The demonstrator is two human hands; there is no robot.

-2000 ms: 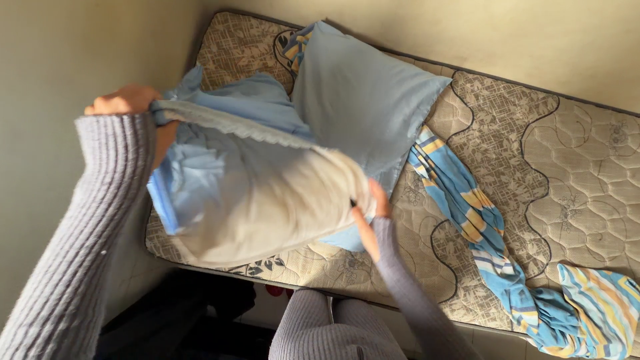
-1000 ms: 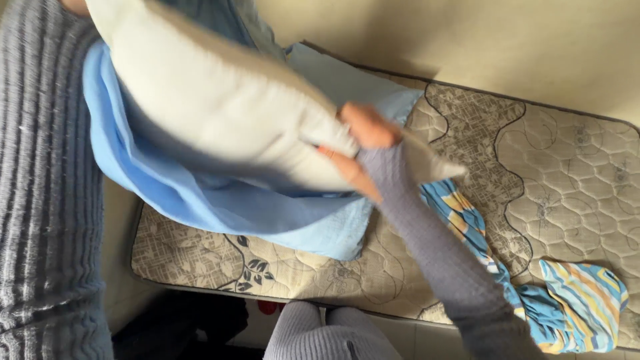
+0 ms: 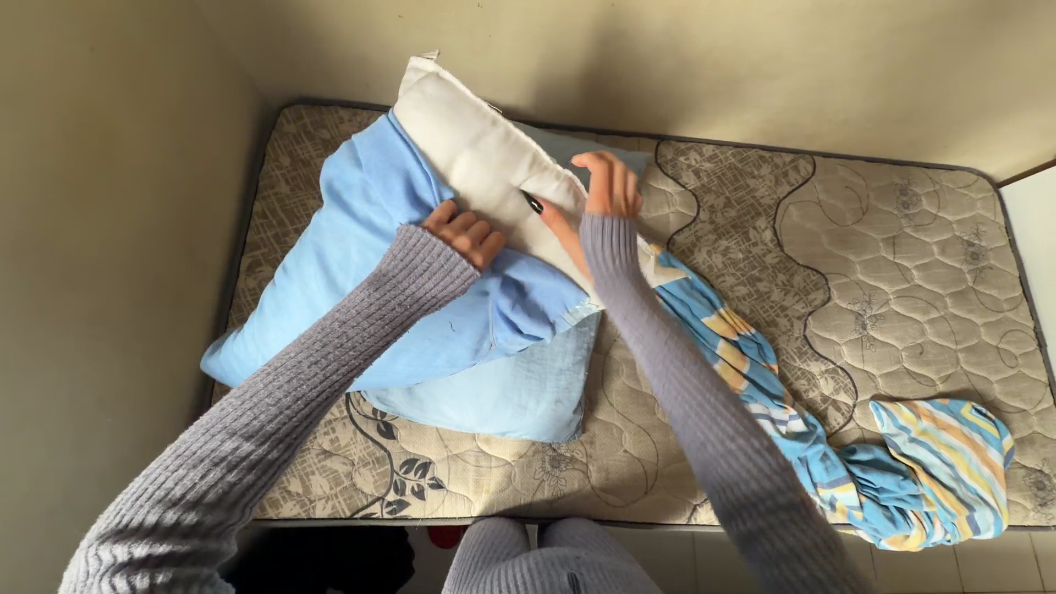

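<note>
A white pillow (image 3: 487, 148) lies tilted across the bed, its lower left part inside a light blue pillowcase (image 3: 330, 272). My left hand (image 3: 466, 233) is closed on the pillowcase's open edge, midway along the pillow. Near the pillow's right side is my right hand (image 3: 590, 202), thumb on the white fabric and fingers curled beyond the seamed edge; how firmly it grips is unclear. Beneath them shows another light blue pillow or case (image 3: 511, 396), partly hidden.
A patterned quilted mattress (image 3: 899, 272) stands against the walls. A twisted striped cloth (image 3: 940, 478) in blue, yellow and white runs down its right part and over the front edge. Dark fabric (image 3: 322, 561) lies on the floor at the lower left.
The white pillow, earlier held up in front of me, is now lower over the bed and partly covered by the blue case. My left hand has moved from the upper left to the case's edge.
</note>
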